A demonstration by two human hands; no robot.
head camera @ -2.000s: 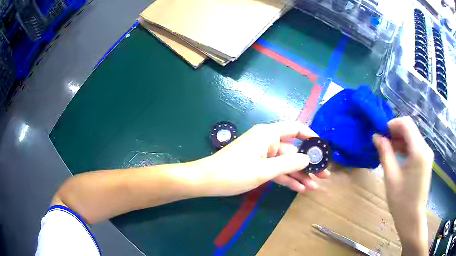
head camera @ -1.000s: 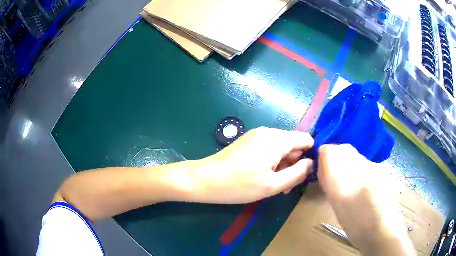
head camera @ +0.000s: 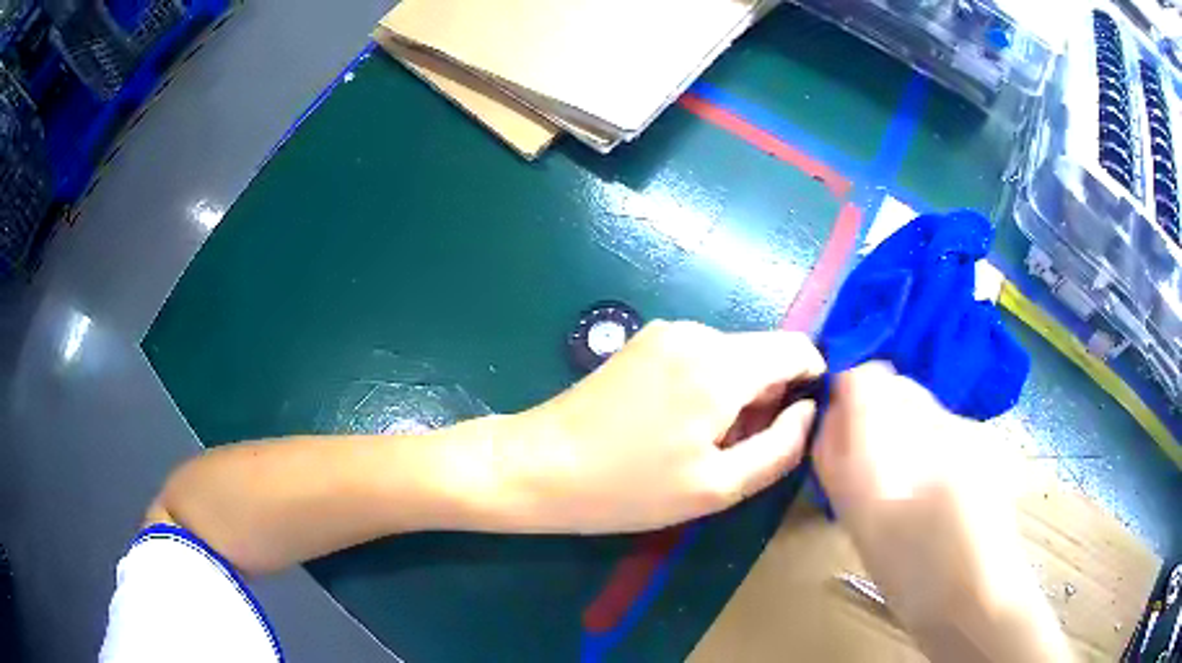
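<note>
My left hand (head camera: 674, 421) is pinched on a black control knob (head camera: 806, 387), of which only a dark sliver shows between the fingers. My right hand (head camera: 901, 466) is closed on the near edge of the blue wiping cloth (head camera: 927, 311) and presses it against the knob. The two hands touch or nearly touch. A second knob (head camera: 605, 336), black with white dots and a pale centre, lies on the green bench mat just beyond my left wrist. Tweezers (head camera: 862, 587) lie on the cardboard sheet (head camera: 778, 609), partly hidden by my right hand.
Cardboard dividers (head camera: 570, 58) are stacked at the far edge. A clear parts tray (head camera: 1056, 168) with rows of black parts stands at the far right. Red tape (head camera: 765, 140) and yellow tape (head camera: 1089, 363) mark the bench. Dark tools (head camera: 1158, 628) show at the lower right edge.
My right hand has moved left to meet my left hand, bringing the cloth's edge onto the knob. The held knob's face, visible two seconds ago, is now hidden. The view has shifted slightly.
</note>
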